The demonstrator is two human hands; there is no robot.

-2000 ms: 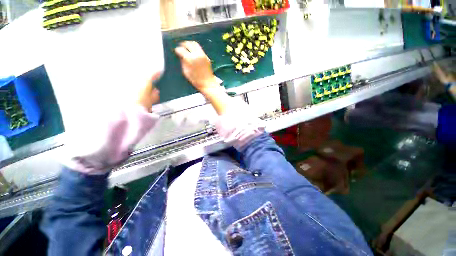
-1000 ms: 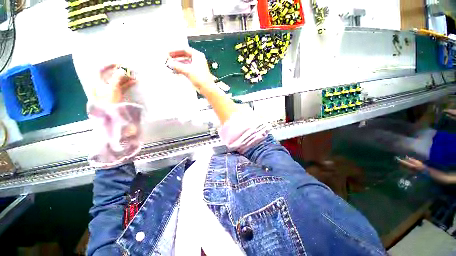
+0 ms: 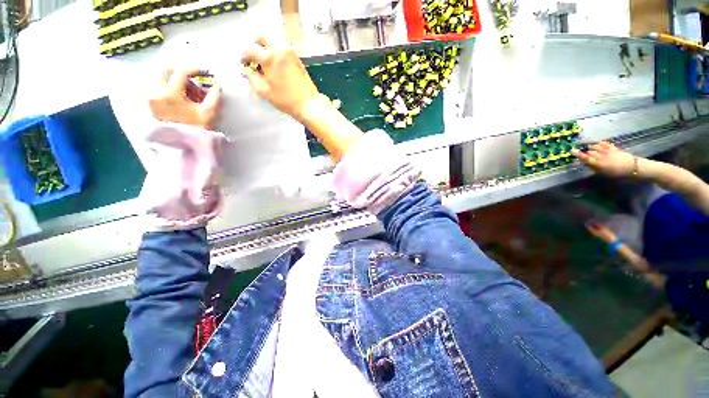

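My left hand (image 3: pixel 185 99) is over the white work surface (image 3: pixel 256 159), with a small yellow-black transformer (image 3: pixel 204 80) between its fingers. My right hand (image 3: pixel 281 76) is just to its right, its fingertips closed on another small yellow-black piece (image 3: pixel 253 67), likely a transformer. The hands are apart. Transformer rows (image 3: pixel 167 19) lie behind them at the upper left. A loose transformer pile (image 3: pixel 412 82) lies on the green mat (image 3: pixel 354 85) to the right.
The conveyor rail (image 3: pixel 295 230) runs along the bench front. A PCB panel (image 3: pixel 548 148) sits on it at the right, touched by another person's hand (image 3: pixel 606 159). A blue parts bin (image 3: pixel 43 159) stands left, a red parts bin (image 3: pixel 441 19) at the back.
Both my hands have moved up and back over the white surface, away from the mat, towards the rows. The other person's hand has come to the PCB panel.
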